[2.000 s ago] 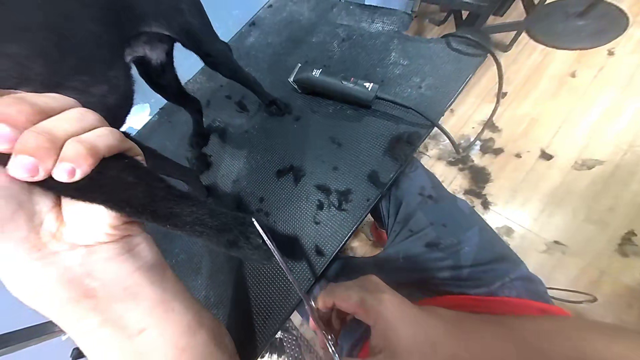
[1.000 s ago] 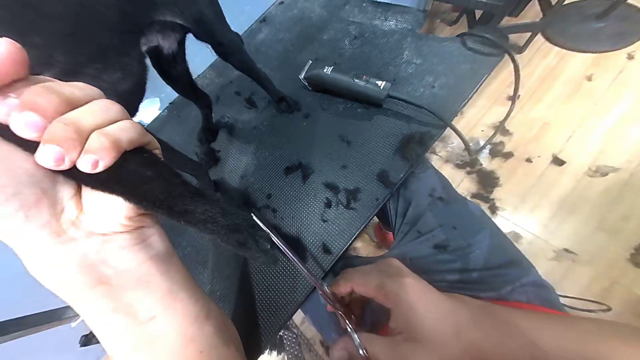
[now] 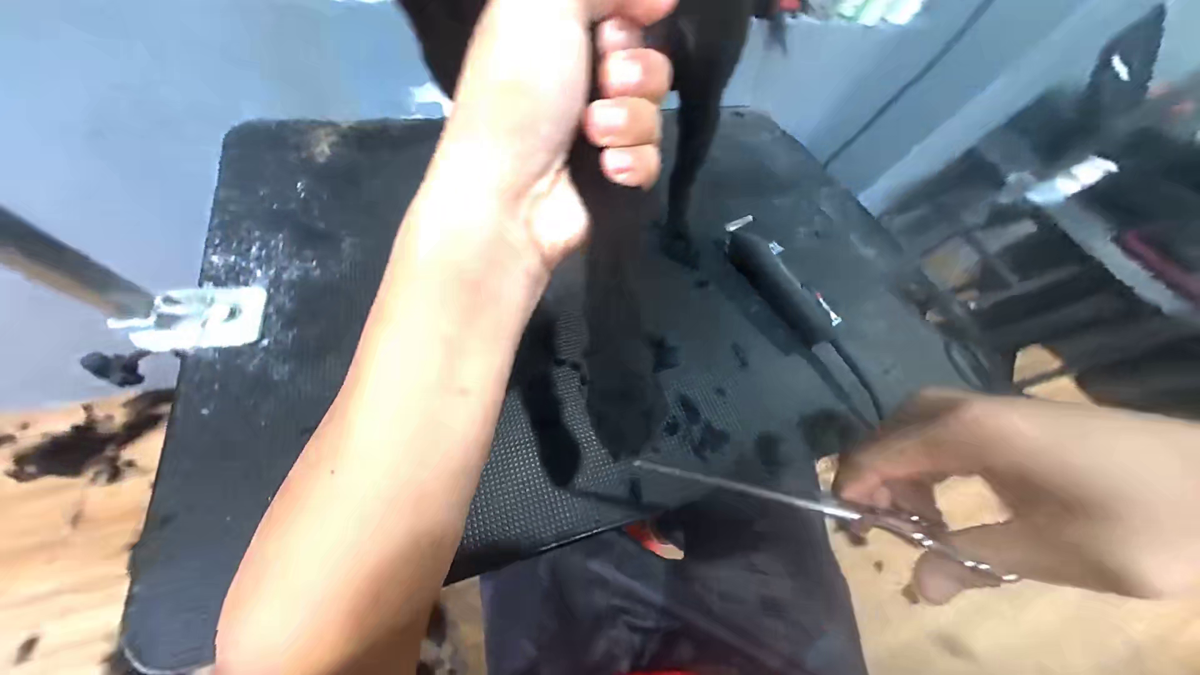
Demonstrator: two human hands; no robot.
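Observation:
My left hand (image 3: 600, 112) is closed around the upper part of a black-furred animal's leg or tail (image 3: 619, 356); which of these it is I cannot tell. Its furry end hangs over the textured black table. Lower right, my right hand (image 3: 937, 497) holds metal scissors (image 3: 750, 489) by the handles. The blades look closed, and their tip lies just below the furry end. More of the animal's black body and a thin standing leg (image 3: 694, 159) show behind my left hand.
Corded black clippers (image 3: 783, 286) lie on the grooming table (image 3: 300, 216) at right, near scattered hair tufts (image 3: 698, 427). A metal clamp (image 3: 211, 317) and pole stand at the left edge. More hair lies on the wooden floor (image 3: 66, 525).
The view has swung strongly, so the table now stands almost straight ahead. My left hand still grips the furry part, which now hangs nearly upright. The scissors remain in my right hand.

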